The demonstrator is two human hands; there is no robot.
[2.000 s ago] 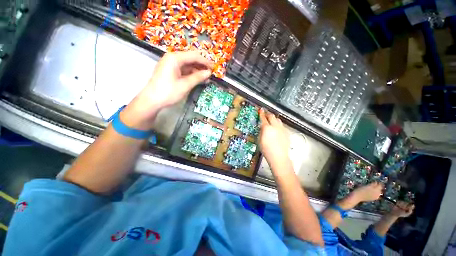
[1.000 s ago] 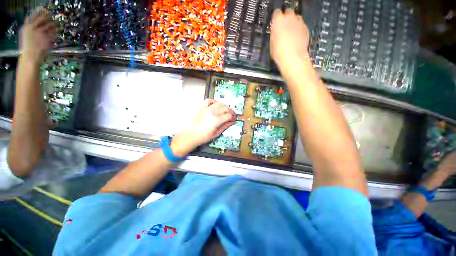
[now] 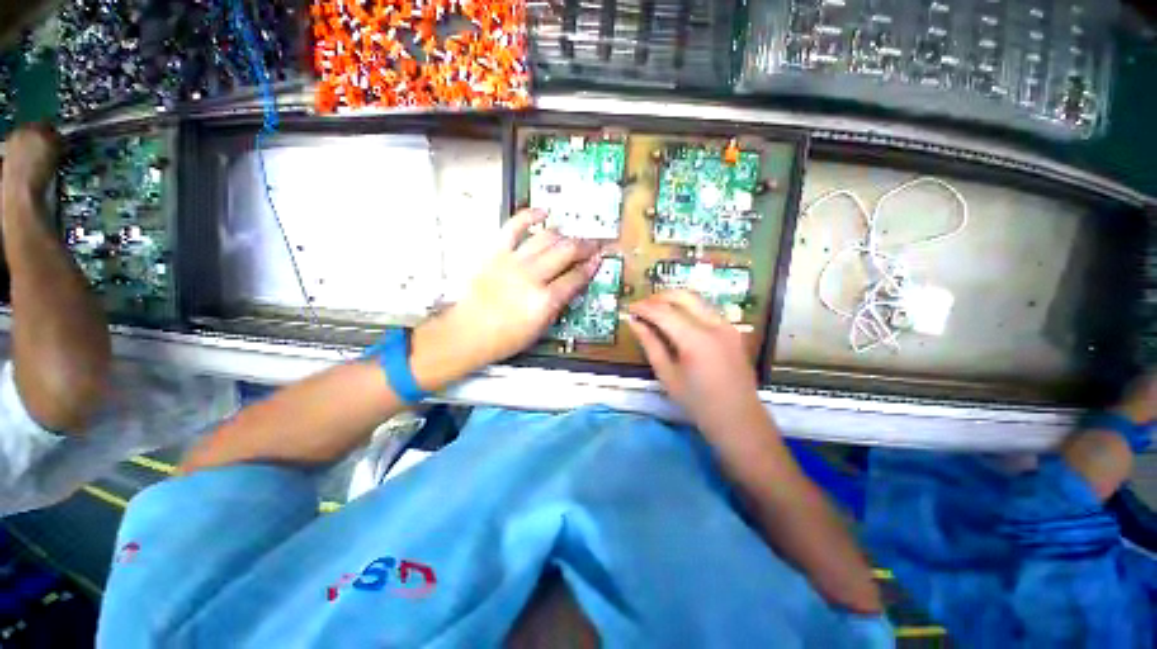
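Note:
Four green circuit boards sit two by two on a brown carrier in the conveyor track. An orange component stands on the far right board. My left hand lies over the near left board, fingertips at its far part and at the edge of the far left board. My right hand is beside it, thumb and finger close together at the right edge of the near left board, partly covering the near right board. Whether either hand holds a component is too small to tell.
Orange components lie behind the track, left of a component tray and a clear blister tray. A white cable lies in the right bay. A blue cord crosses the left bay. Other workers' arms are at both sides.
My right hand has come from the component trays down to the near boards. My left hand stays over the left boards. The view has shifted, and the white cable now shows in the right bay.

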